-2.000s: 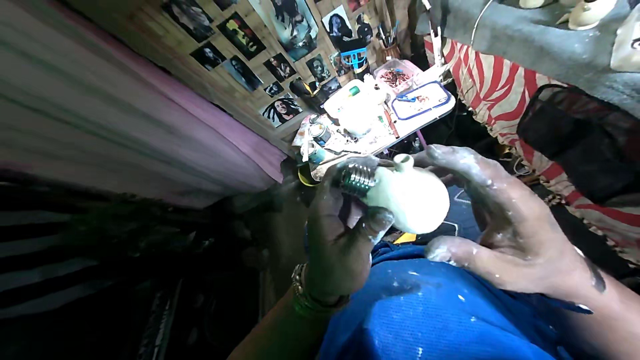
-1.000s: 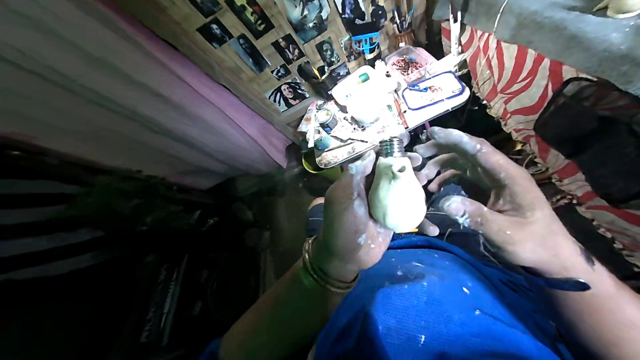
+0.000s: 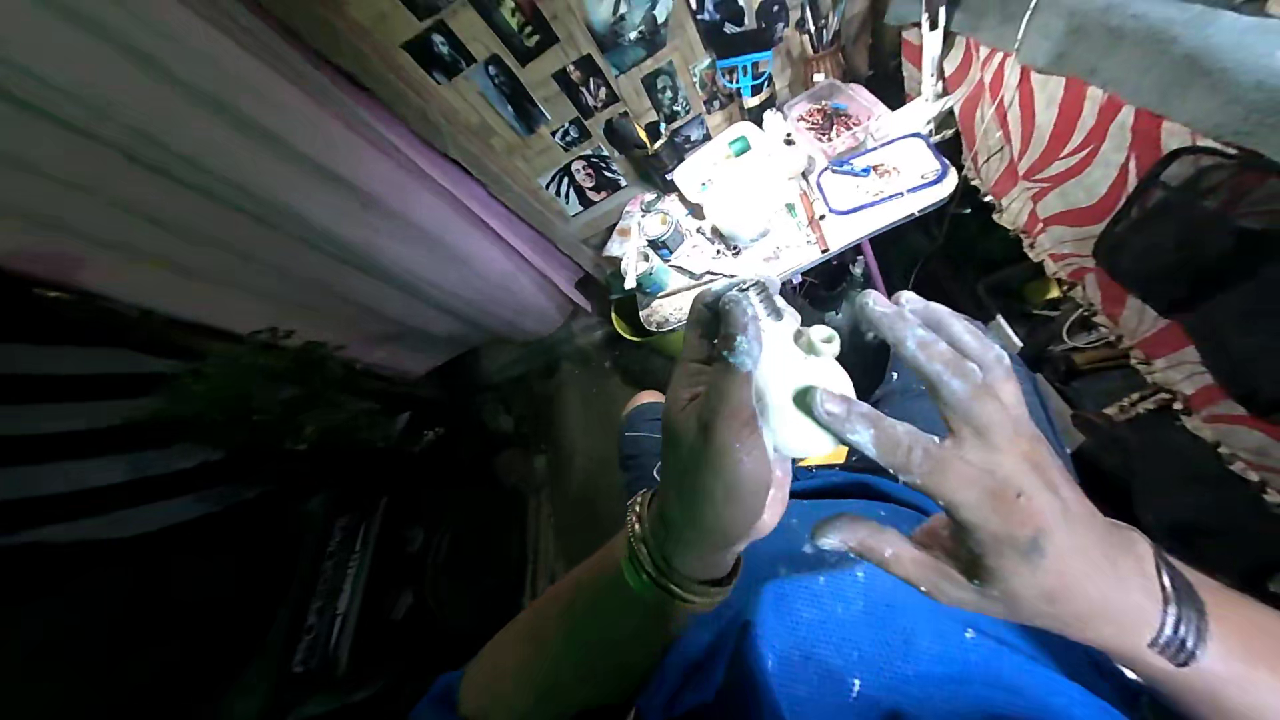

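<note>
A light-bulb-shaped piece [image 3: 800,385], coated in a pale cream material, has a threaded metal screw base [image 3: 762,295] at its upper end and a small round ring-like lump [image 3: 820,341] on its side. My left hand [image 3: 715,430] holds it upright and slightly tilted, with the thumb near the screw base. My right hand [image 3: 975,470] is spread at the right, one fingertip at the lower right surface of the piece. White residue covers the fingers of both hands. Blue cloth [image 3: 860,620] lies over my lap below.
Beyond the hands stands a small white table [image 3: 900,210] with a blue-rimmed tray lid [image 3: 885,175], a clear plastic tub of small reddish pieces [image 3: 832,122], an open can [image 3: 661,232] and a jar [image 3: 648,272]. Red-and-white patterned cloth [image 3: 1080,150] hangs at the right.
The bulb-shaped piece has turned in my left hand; its screw base pointed left two seconds ago and now points up. The fingers of my right hand have spread.
</note>
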